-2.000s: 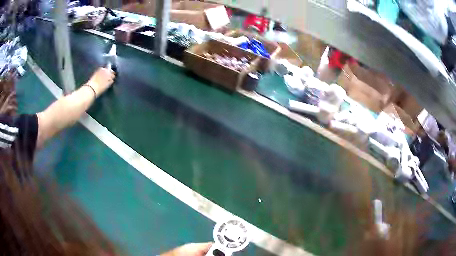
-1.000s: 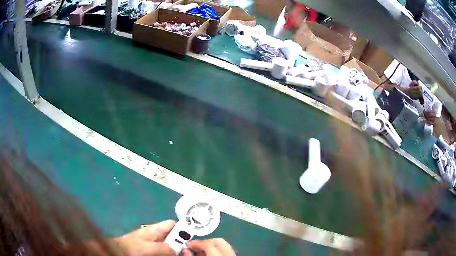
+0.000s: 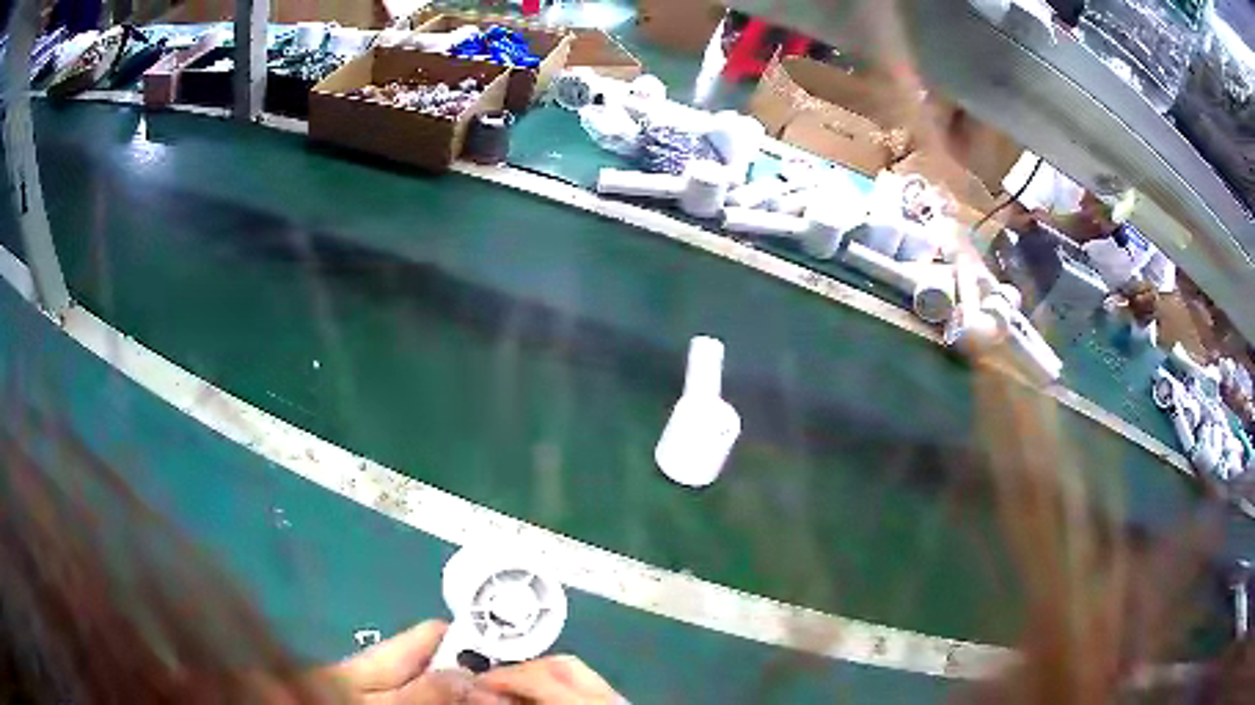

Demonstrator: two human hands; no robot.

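Observation:
A white handheld fan (image 3: 507,606) is held at the bottom of the picture, its round head upward and its open slotted side with hub facing up. A dark oval shows on its handle. My left hand (image 3: 392,664) grips the handle from the left. My right hand (image 3: 551,680) is at the handle from the right. Both hands are cut off by the lower edge, and the handle's lower part is hidden by the fingers. A small white part (image 3: 368,638) lies on the teal bench just left of the fan head.
A pale rail (image 3: 361,485) separates bench and green conveyor. Another white fan (image 3: 699,430) lies on the conveyor. Beyond are a cardboard box of small parts (image 3: 399,135), a dark round container (image 3: 489,137) and a pile of white fans (image 3: 826,221). Blurred strands hang across both sides.
The conveyor fan has shifted left in view, as have the boxes and pile. The held fan sits slightly lower and further left, still between both hands. The other person's arm seen earliest is gone.

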